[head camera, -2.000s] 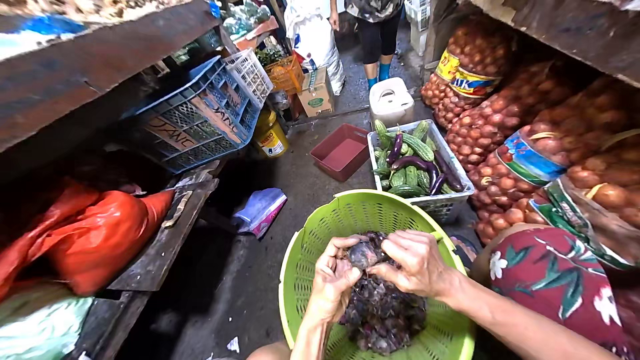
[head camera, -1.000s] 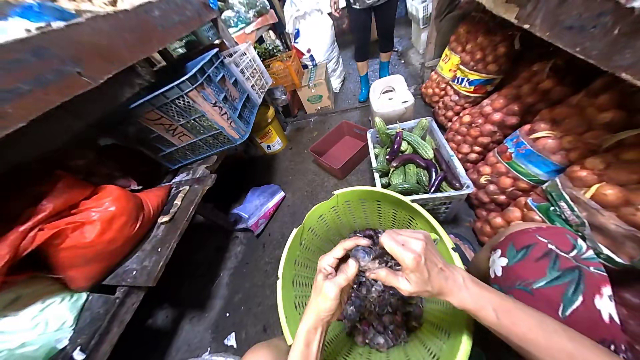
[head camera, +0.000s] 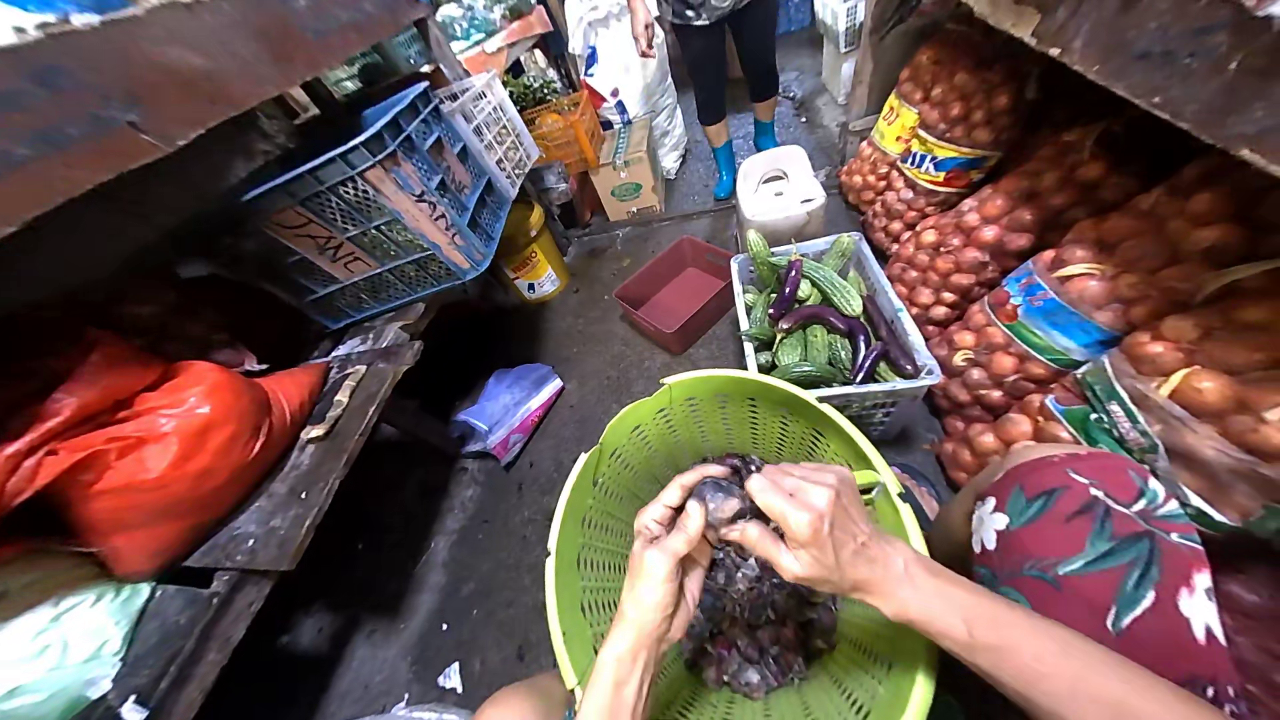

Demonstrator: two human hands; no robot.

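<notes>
A green plastic basket (head camera: 622,470) with slotted walls and a chipped rim stands in front of me, low in the view. Inside lies a heap of dark, wet-looking pieces (head camera: 760,630); their kind is unclear. Above the heap, a dark, rounded, shiny lump (head camera: 722,500) is pinched between my hands. My left hand (head camera: 668,555) holds it from the left with thumb and fingers. From the right, my right hand (head camera: 815,525) touches it with bent fingers and thumb; whether it grips the lump or a bit of its surface cannot be told.
Beyond the basket are a maroon plastic bin (head camera: 675,295) and a crate (head camera: 900,392) of bitter gourds and eggplants. Net sacks of onions (head camera: 960,250) line the right. A blue crate (head camera: 400,200), wooden bench (head camera: 300,490) and red bag (head camera: 180,450) are at left. A person (head camera: 730,70) in blue boots stands ahead.
The lump between my hands shows more clearly now, and my hands have shifted slightly over the heap. The standing person's feet have moved since the earliest frame.
</notes>
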